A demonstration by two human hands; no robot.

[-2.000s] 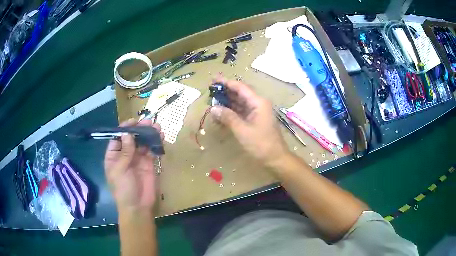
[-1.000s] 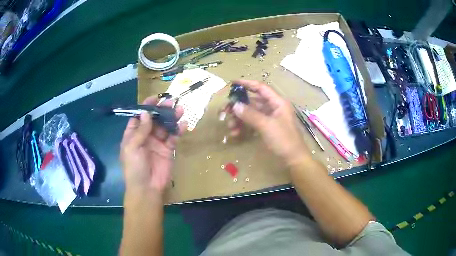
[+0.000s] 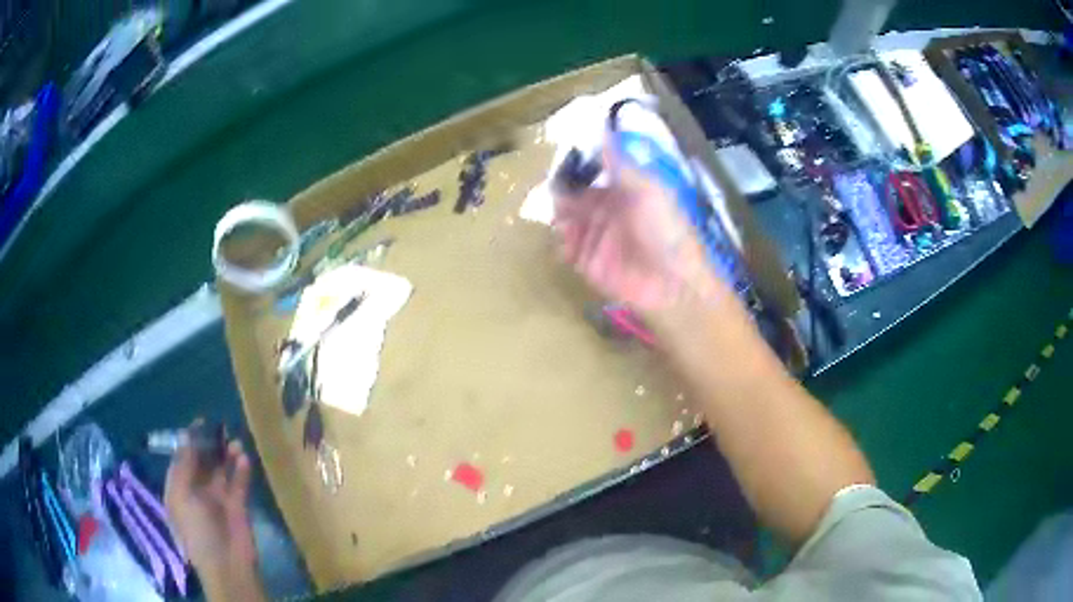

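Note:
My left hand (image 3: 214, 500) is at the lower left, outside the tray, blurred, with the dark handle shell (image 3: 210, 442) at its fingertips. My right hand (image 3: 630, 235) is over the tray's right part, palm partly up, in front of the blue electric screwdriver (image 3: 671, 165). A small dark part (image 3: 577, 171) shows blurred at its fingertips. The pink tool (image 3: 630, 323) is partly hidden below my right hand. The cardboard tray (image 3: 273, 441) lies under my right arm.
A white tape roll (image 3: 255, 245) is at the tray's left corner. Slim tools lie on white paper (image 3: 365, 353). Red scraps (image 3: 467, 476) lie near the front. Purple-pink handles (image 3: 147, 529) and a plastic bag (image 3: 85, 453) are at left; parts bins (image 3: 906, 200) are at right.
My left hand has moved left and down, out over the tray's left side with the shell. My right hand has moved toward the screwdriver and opened out more. The camera view has shifted.

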